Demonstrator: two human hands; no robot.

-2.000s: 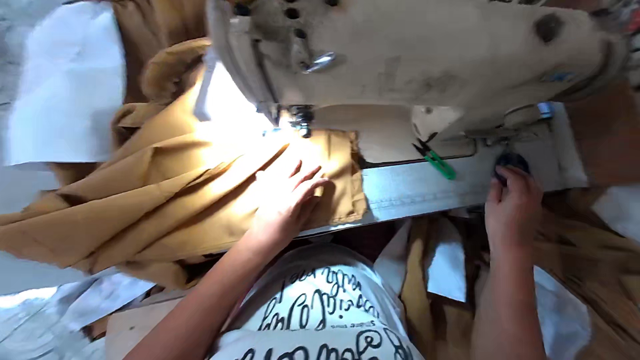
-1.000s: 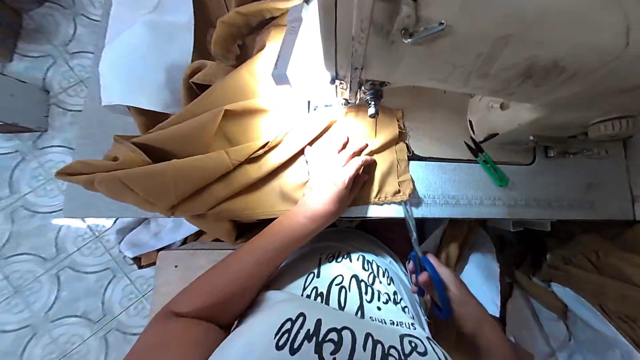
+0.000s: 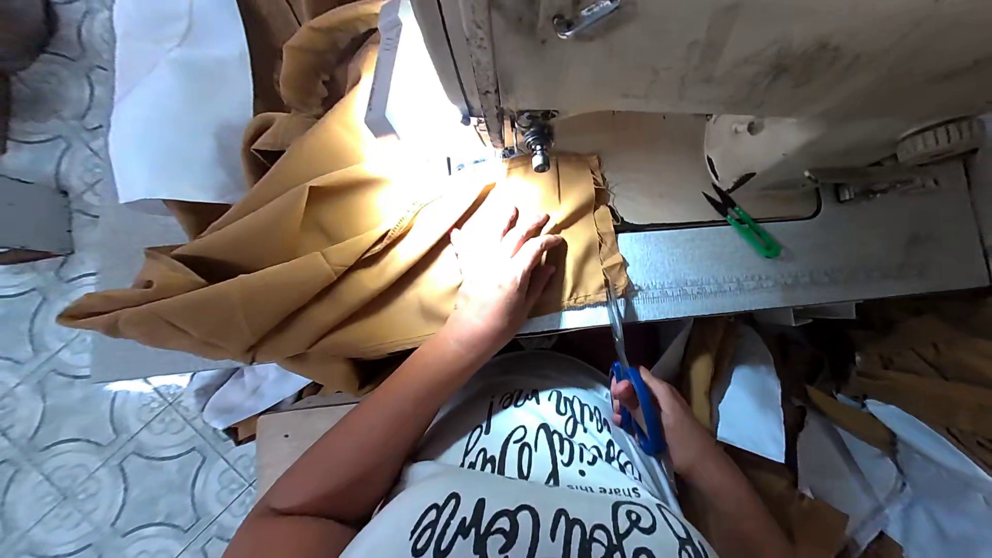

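Mustard-brown fabric [image 3: 310, 263] lies bunched on the left of the sewing machine bed and flat under the presser foot area. My left hand [image 3: 504, 263] rests flat on it with the fingers spread, just in front of the needle area. In my right hand [image 3: 651, 411] are scissors with blue handles [image 3: 639, 411], held below the bed's front edge. Their blades [image 3: 616, 322] point up at the fabric's frayed right edge, near its lower corner; whether they cut into it I cannot tell. Green thread snips [image 3: 750, 229] lie on the bed to the right.
The sewing machine's head [image 3: 697, 62] spans the top right, its lamp glare hiding part of the needle area. A white fabric piece [image 3: 182, 101] hangs at the upper left. More white and brown pieces [image 3: 752, 395] lie below the bed at the right. Patterned floor tiles [image 3: 155, 457] show at left.
My right hand was at the right end of the bed on a dark object; one second ago it held the blue scissors at the fabric's corner. The blades now reach slightly higher along that edge.
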